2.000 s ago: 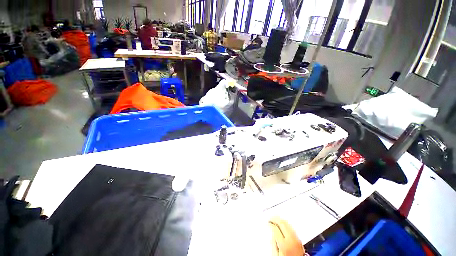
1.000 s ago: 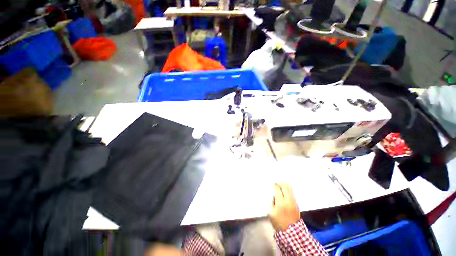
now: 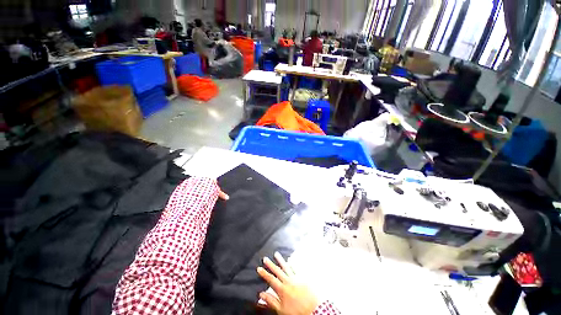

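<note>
A black fabric piece (image 3: 246,215) lies flat on the white table, left of the sewing machine's needle area (image 3: 347,224). My left arm in a red checked sleeve reaches across the left side; only a bit of my left hand (image 3: 222,194) shows at the fabric's left edge, and its fingers are mostly hidden. My right hand (image 3: 286,289) lies palm down with fingers spread at the fabric's lower right edge. The white sewing machine (image 3: 455,209) stands to the right with a lit screen.
A large heap of black fabric (image 3: 80,221) fills the left. A blue crate (image 3: 301,145) stands behind the table. Silver tweezers or snips (image 3: 450,303), a blue item (image 3: 461,277) and a black phone (image 3: 505,295) lie at the right. Several people are in the background.
The view has swung left and up. My left arm now reaches over to the black piece's left edge. My right hand has moved from the bare table to the fabric's lower right edge.
</note>
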